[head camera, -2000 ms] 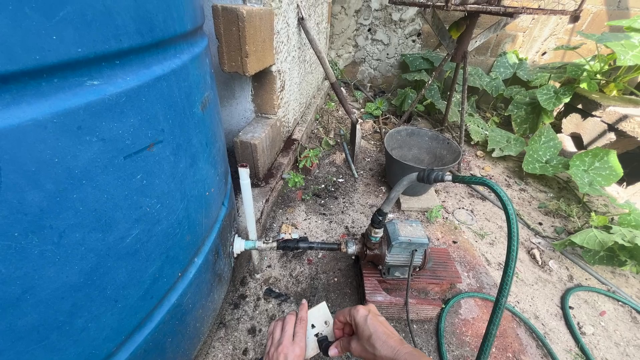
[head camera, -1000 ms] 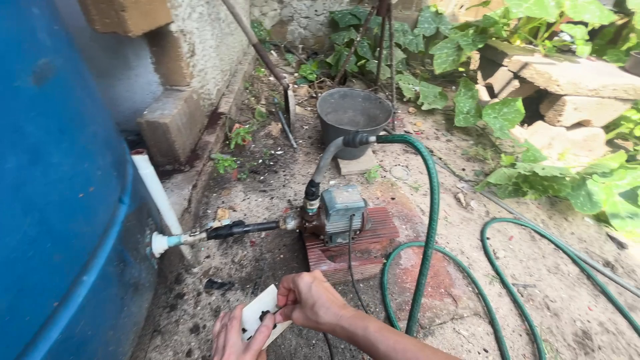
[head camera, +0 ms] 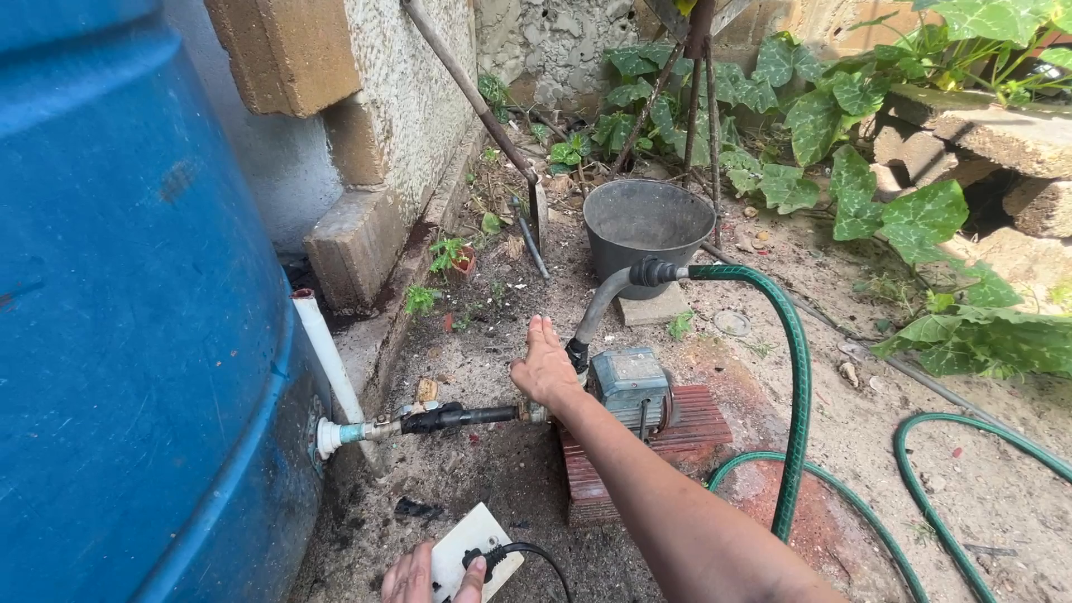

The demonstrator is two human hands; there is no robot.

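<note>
My left hand [head camera: 431,578] holds a white outlet plate [head camera: 476,544] at the bottom of the view, its thumb by a black plug [head camera: 484,563] with a black cord. My right hand [head camera: 546,364] is stretched out, fingers apart from the thumb and holding nothing, above the pipe joint beside a grey-blue electric water pump [head camera: 630,385]. Whether it touches the pump is hidden. The pump sits on red ribbed blocks [head camera: 703,419]. A black pipe [head camera: 477,416] runs from it to the blue water tank [head camera: 167,293], and a grey elbow pipe [head camera: 605,303] leads up to a green hose [head camera: 796,352].
A dark bucket [head camera: 649,226] stands on a flat block behind the pump. A white upright pipe [head camera: 328,356] leans beside the tank. A rusty-handled tool [head camera: 473,92] leans near the wall. More green hose [head camera: 921,494] loops at the right, below leafy vines and broken blocks [head camera: 1005,130].
My right hand has left the outlet plate and reached forward to the pump's side. The left hand still holds the plate. A black plug and cord now show plainly at the plate.
</note>
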